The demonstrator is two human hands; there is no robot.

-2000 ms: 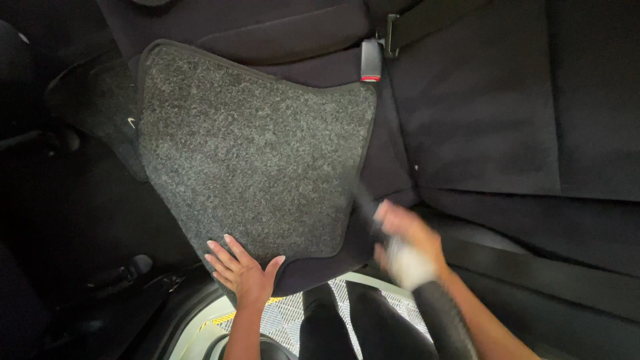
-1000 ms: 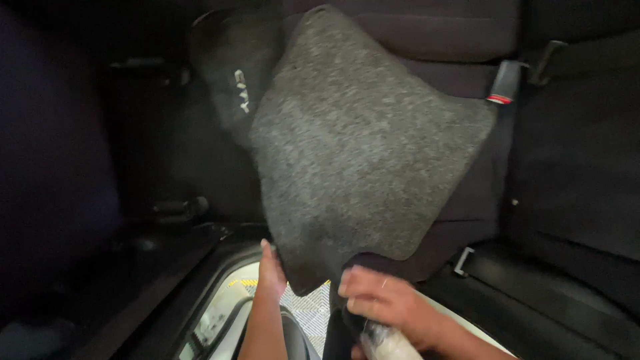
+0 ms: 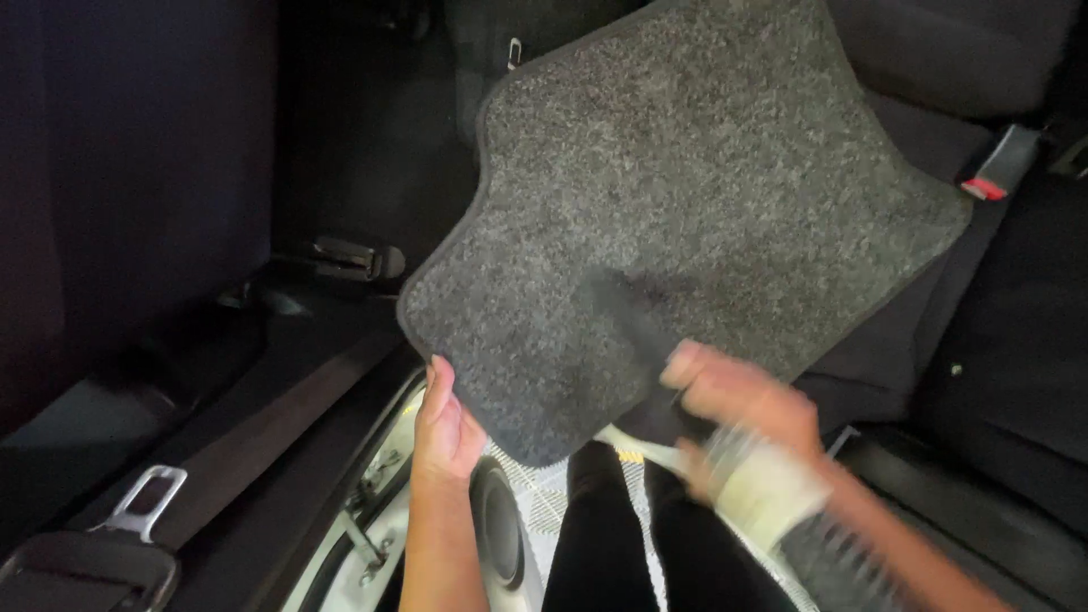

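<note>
A grey carpet car floor mat [image 3: 680, 187], dark-edged, lies tilted across the rear seat. My left hand [image 3: 446, 425] grips its lower left edge, thumb on top. Above the lower part of the mat, my right hand [image 3: 739, 399] is blurred by motion and closed on a vacuum cleaner's hose end [image 3: 765, 489], by its look, with a pale cuff and grey ribbed hose. A dark, blurred nozzle [image 3: 625, 314] points from that hand onto the mat's surface. Whether the nozzle touches the mat cannot be told.
A seat belt buckle [image 3: 999, 166] with a red button stands at the mat's right corner. At lower left hangs a belt with a metal tongue [image 3: 151, 501]. The door sill [image 3: 340, 544] and door speaker [image 3: 497, 523] are below, beside my legs [image 3: 599, 527].
The mat has turned, and my left hand, flat on it two seconds ago, now holds its edge. My right hand has moved over the mat's lower part. The view has shifted.
</note>
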